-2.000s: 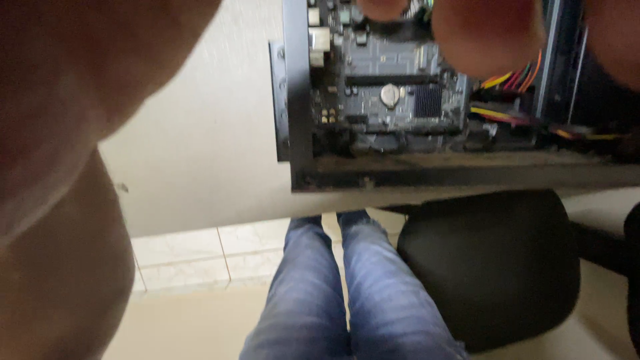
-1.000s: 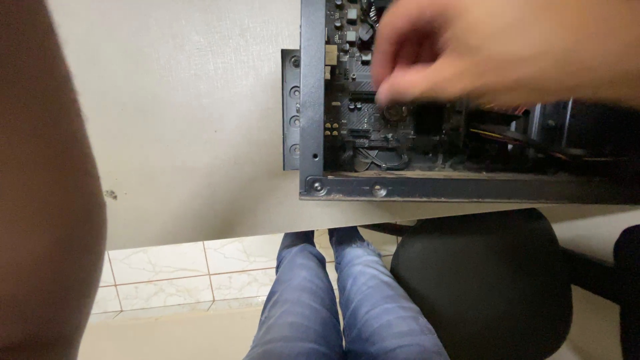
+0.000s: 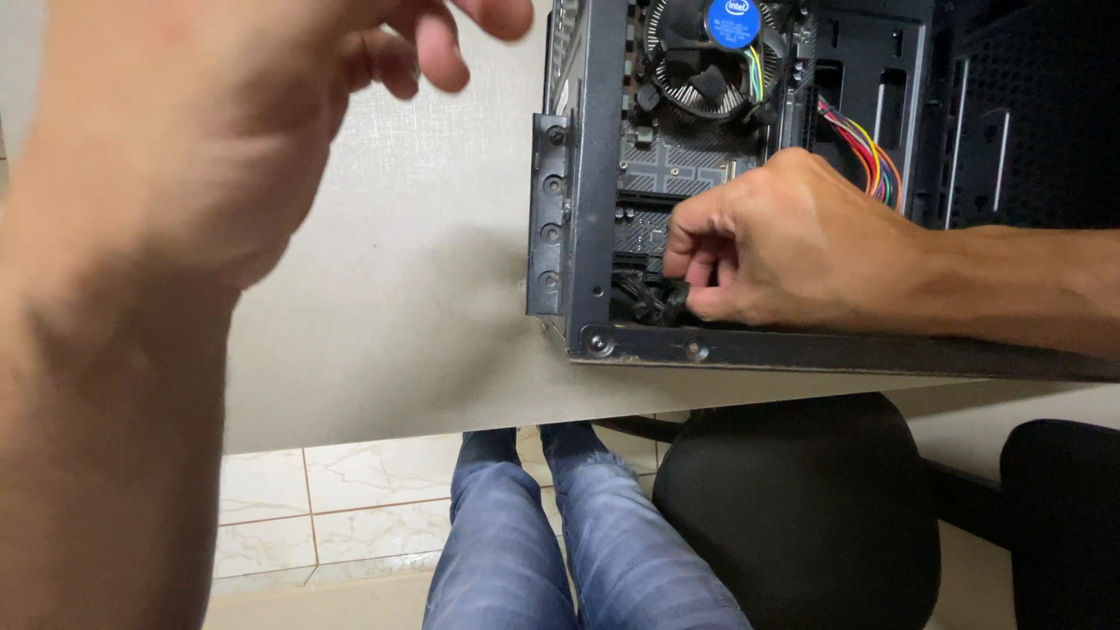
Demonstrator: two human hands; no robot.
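Observation:
An open black computer case [image 3: 595,201] lies on a light table, its motherboard [image 3: 674,166] showing. My right hand [image 3: 770,245] reaches in from the right, fingers curled low over the board beside a bundle of black cables [image 3: 647,297]; its fingertips are partly hidden, so I cannot tell whether they grip a cable. Above it sits a round CPU cooler [image 3: 713,57] with a blue Intel hub. Multicoloured wires [image 3: 862,153] run behind my right wrist. My left hand [image 3: 350,52], large and near the camera at upper left, has its fingers apart and nothing visible in them.
The light tabletop [image 3: 394,262] extends left of the case. A perforated metal bracket [image 3: 549,214] juts from the case's left side. Below the table edge are my legs in jeans [image 3: 525,542], a black chair [image 3: 796,507], another dark seat at the right and a tiled floor [image 3: 376,525].
My right hand has moved lower over the motherboard, to the black cables. The left hand's fingers have come into view at upper left. The cooler, covered one second ago, now shows.

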